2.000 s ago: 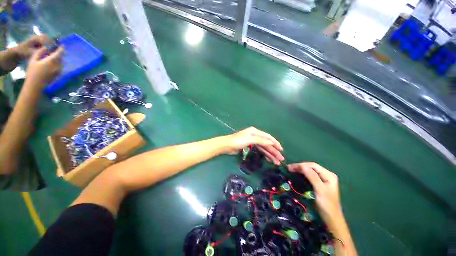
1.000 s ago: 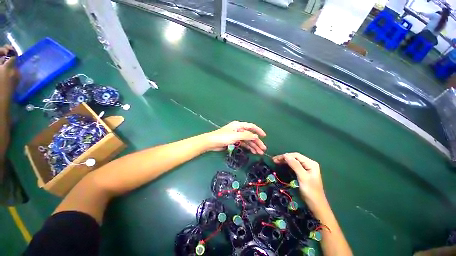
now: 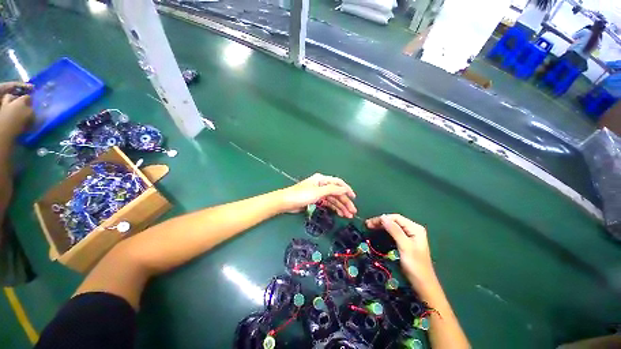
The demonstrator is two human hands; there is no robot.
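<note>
Several black housings with red lead wires and green-ended cylinders lie clustered on the green bench, bottom centre. My left hand is at the top of the cluster, fingers curled over a black housing; the grip itself is hidden. My right hand is at the cluster's upper right, thumb and index finger close together beside a housing. Whether anything is between its fingertips is too small to tell.
A cardboard box of wired parts stands left, with round boards behind it. A blue tray and another person's hand are far left. A white upright rises from the bench. A metal-edged belt runs behind.
The view has shifted right, so the box and tray sit further left. A small dark part now shows beside the white upright. My hands stay at the cluster's top with little change.
</note>
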